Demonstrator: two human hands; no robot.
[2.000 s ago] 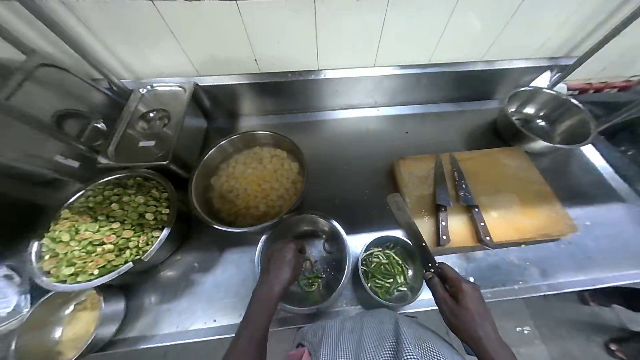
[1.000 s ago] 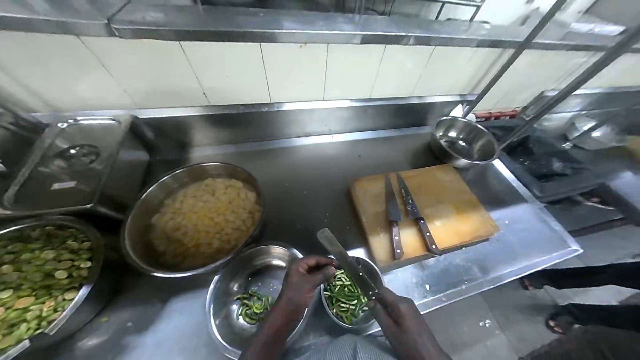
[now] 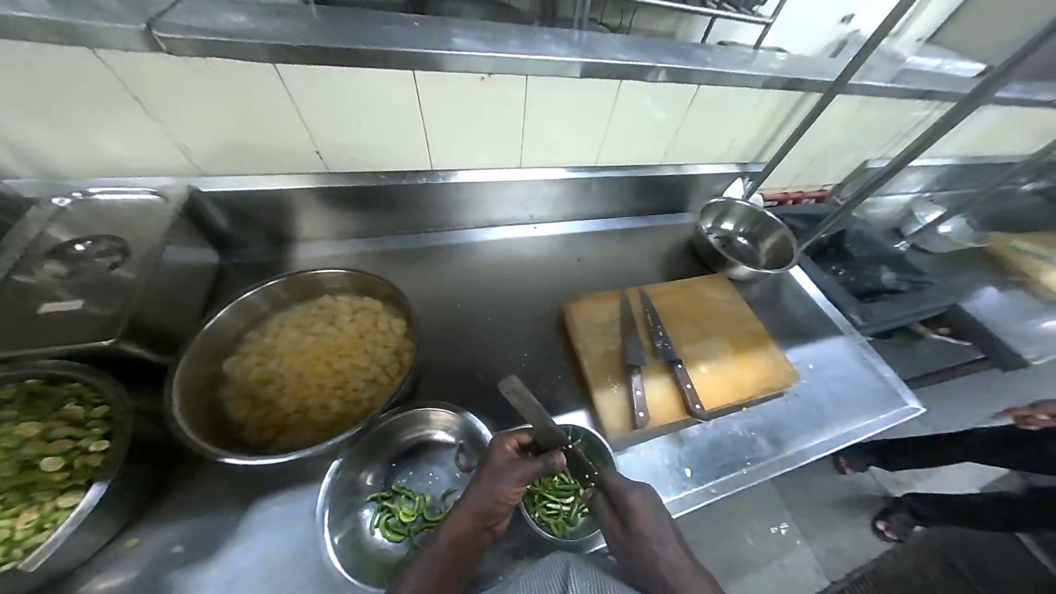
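My right hand (image 3: pixel 635 516) is closed around the handle of a knife (image 3: pixel 528 408), its blade slanting up to the left. My left hand (image 3: pixel 511 474) has its fingers at the blade, above the left side of a small steel bowl (image 3: pixel 606 445) of cut green chillies (image 3: pixel 557 503). Whether a chilli is between those fingers cannot be seen. Under my left forearm, a wider steel bowl (image 3: pixel 330 503) holds some whole green chillies (image 3: pixel 404 511). Two more knives (image 3: pixel 634 355) (image 3: pixel 672 355) lie side by side on a wooden cutting board (image 3: pixel 734 330).
A large steel bowl (image 3: pixel 186 396) of pale chunks in liquid stands behind the chilli bowls. Left are a vessel (image 3: pixel 111 487) of sliced green vegetables and a lidded steel pan (image 3: pixel 91 256). A steel bowl (image 3: pixel 747 235) stands behind the board. At right, a person's legs (image 3: pixel 965 503) show.
My left hand has moved from inside the wider bowl to the knife blade over the small bowl. The view has swung noticeably.
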